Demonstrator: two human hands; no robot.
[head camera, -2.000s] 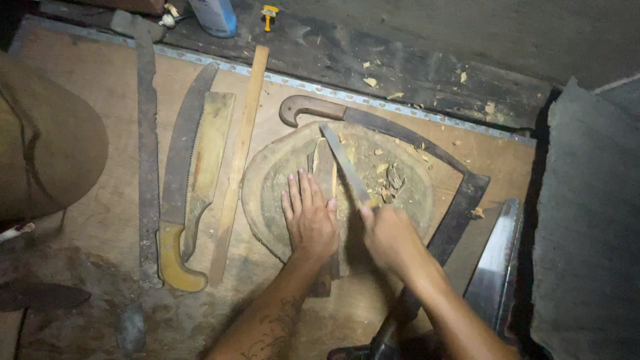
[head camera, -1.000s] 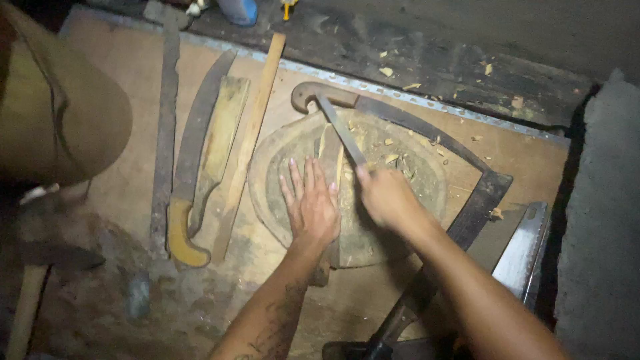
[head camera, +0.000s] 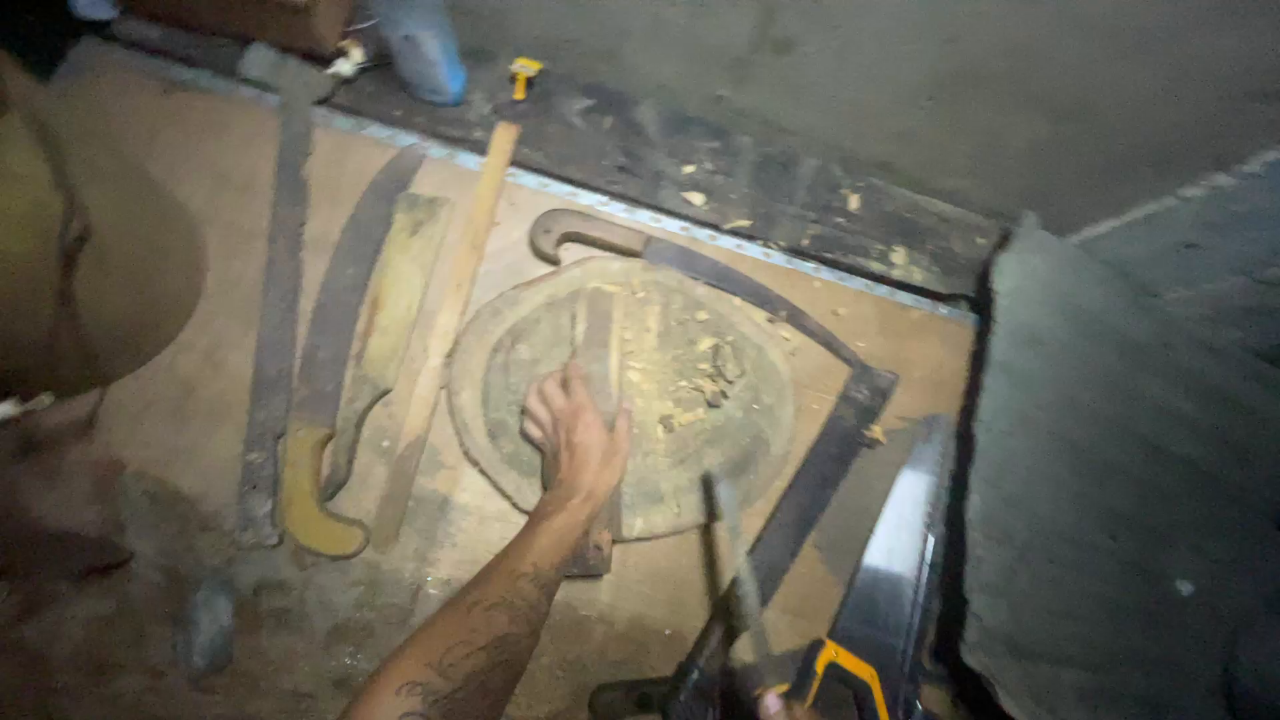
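My left hand (head camera: 580, 440) grips a narrow wooden strip (head camera: 600, 350) lying lengthwise on a round wooden block (head camera: 510, 330), with its fingers wrapped over the left edge. The strip's lower end juts past the block's near rim. At the bottom edge of the view, only the fingertips of my right hand (head camera: 772, 704) show, at the lower end of a blurred blade (head camera: 738, 560), which points up toward the block. Most of that hand is cut off by the frame. Pale wood shavings (head camera: 705, 385) lie on the block's right half.
A curved blade with a hooked handle (head camera: 595, 232) lies behind the block. A handsaw (head camera: 890, 540) is at right, beside a grey slab (head camera: 1110, 480). At left are a yellow-handled curved saw (head camera: 320, 500), a hammer-like tool (head camera: 285, 250) and a long wooden stick (head camera: 450, 330).
My right hand and the blade have moved off the strip, down toward the near edge. My left hand has gone from lying flat with fingers spread to gripping the strip.
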